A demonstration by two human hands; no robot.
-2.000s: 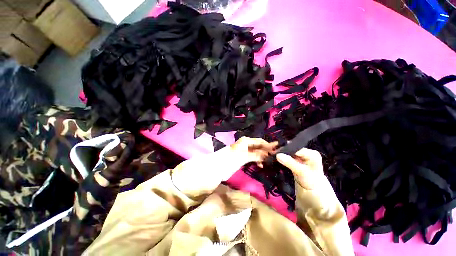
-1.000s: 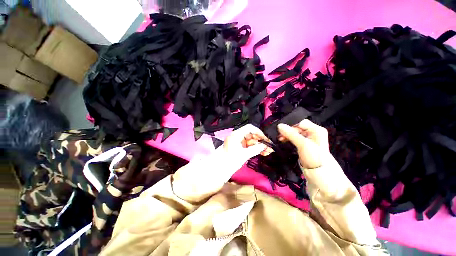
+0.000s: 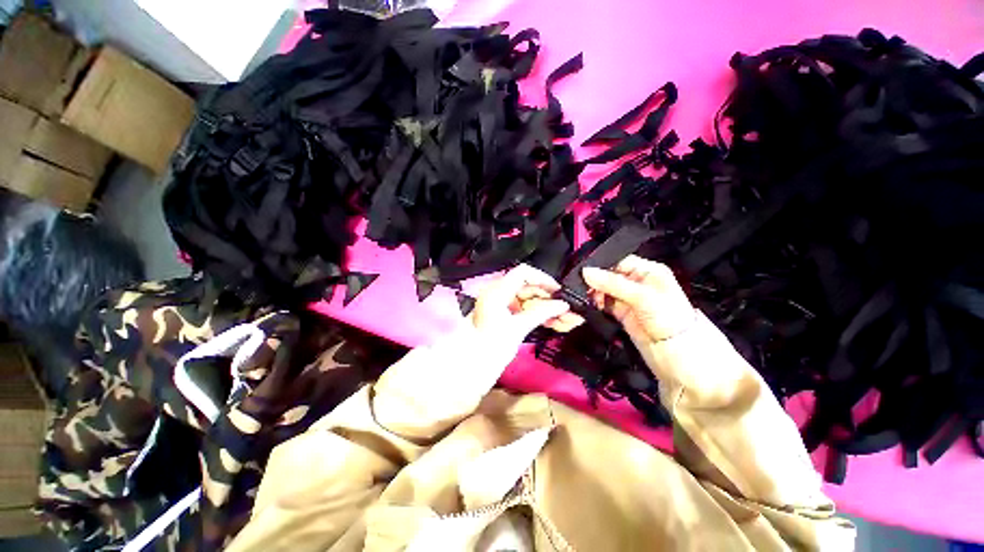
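Observation:
My left hand [image 3: 522, 306] and my right hand [image 3: 639, 297] are close together near the centre of the view. My left fingers pinch a small black buckle [image 3: 572, 295]; its exact shape is hard to tell against the dark heap. My right thumb and fingers grip a black webbing strap [image 3: 613, 246] beside it, and a short length of strap stands up above my right fingertips. Whether the strap passes through the buckle cannot be told. Behind my hands lies the pile of black buckles [image 3: 651, 199].
A heap of black straps with fittings [image 3: 291, 140] lies at left, a larger strap heap [image 3: 863, 216] at right, both on the pink table [image 3: 647, 38]. Camouflage fabric [image 3: 140, 377], a dark plastic sack [image 3: 65, 264] and cardboard boxes [image 3: 127, 106] are at far left.
The long strap stretched to the right heap two seconds ago no longer shows as a raised band. My hands stay together, with my right fingers now on a short strap section. The view has shifted.

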